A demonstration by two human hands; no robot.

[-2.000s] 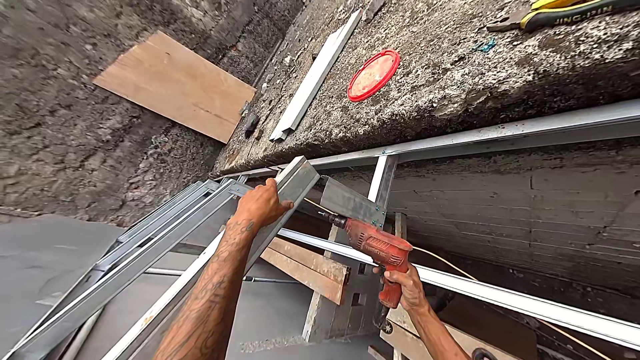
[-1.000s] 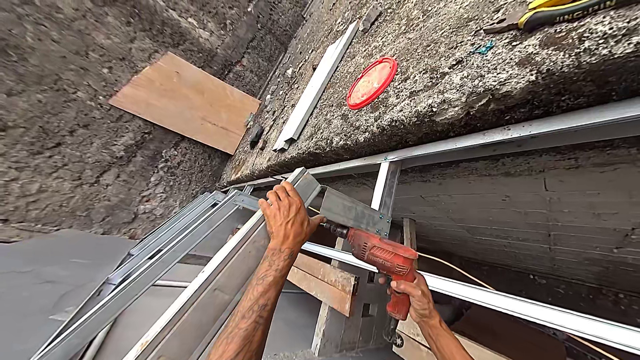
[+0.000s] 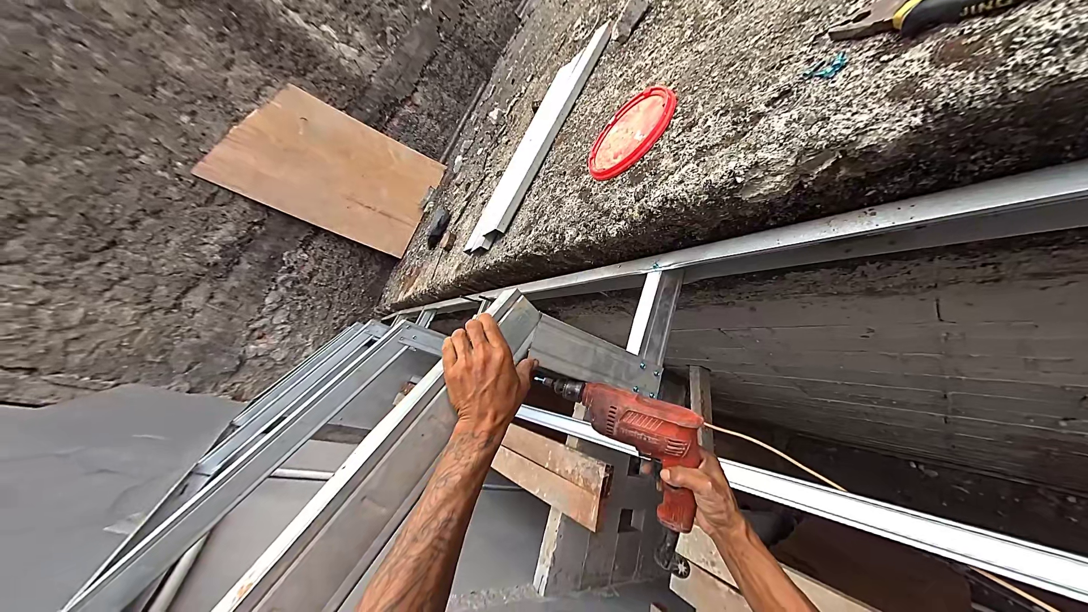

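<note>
My left hand [image 3: 483,371] grips the upper end of a long metal channel [image 3: 374,476] that slants up from the lower left. My right hand [image 3: 699,491] holds a worn red corded power drill [image 3: 643,421] by its handle. The drill points left, and its chuck and bit [image 3: 557,387] are close to my left thumb and the channel's side. A short metal piece [image 3: 591,353] runs from the channel end to an upright metal stud [image 3: 656,319], where several screws show. Whether the bit touches metal cannot be told.
A long metal rail [image 3: 884,225] runs along the rough concrete ledge [image 3: 765,127]. On the ledge lie a white metal profile [image 3: 544,136], a red-rimmed lid [image 3: 632,133] and pliers [image 3: 880,19]. A plywood sheet [image 3: 327,170] leans at the wall. Wooden boards [image 3: 552,476] are below the drill.
My left hand has shifted from atop the channel's end to its side, with the thumb now near the drill's bit. My right hand still holds the drill.
</note>
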